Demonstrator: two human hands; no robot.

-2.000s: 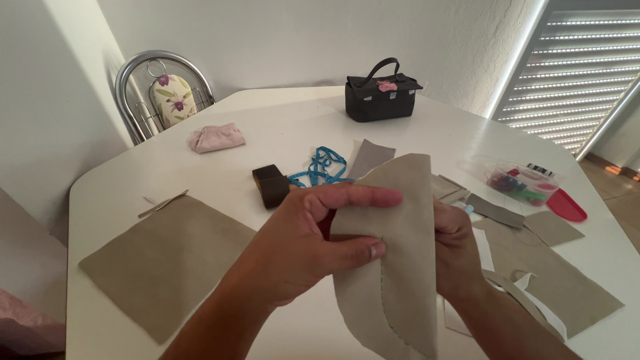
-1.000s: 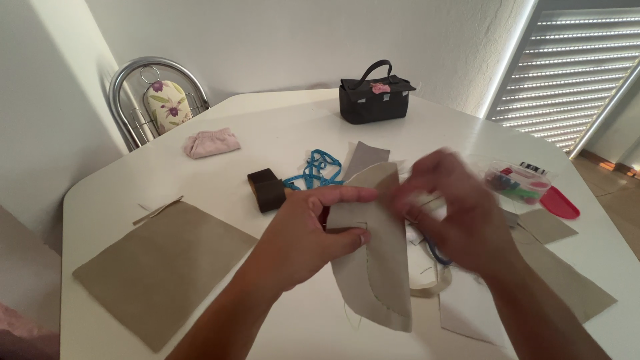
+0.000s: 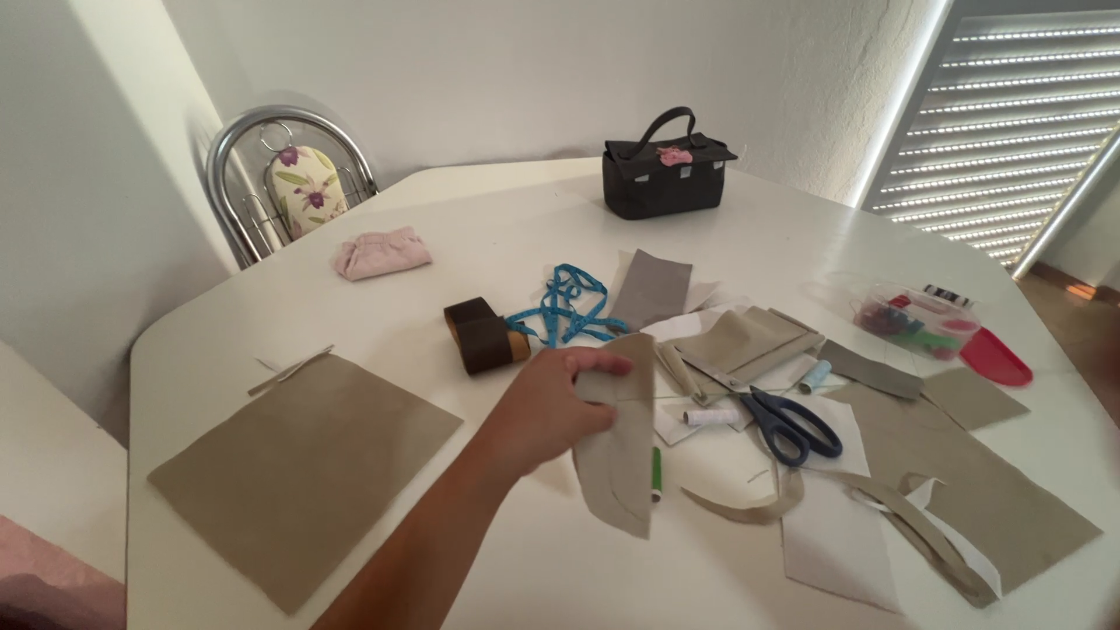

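Observation:
My left hand grips a curved beige fabric piece, stitched along its lower part, over the middle of the table. My right hand is out of the frame. Close beside the held piece are a green marker-like stick, a white thread spool and dark-blue-handled scissors. A pale blue thread spool is beyond the scissors, near a folded beige fabric piece. A blue measuring tape lies tangled behind my left hand, next to a dark brown roll.
A large beige fabric sheet lies at left, more fabric at right. Farther back are a pink cloth and black handbag. A clear plastic box is near its red lid; a metal chair stands behind.
My right hand, at the fabric piece two seconds ago and blurred beside it one second ago, has left the view. My left hand still grips the piece. Scissors and spools now show uncovered.

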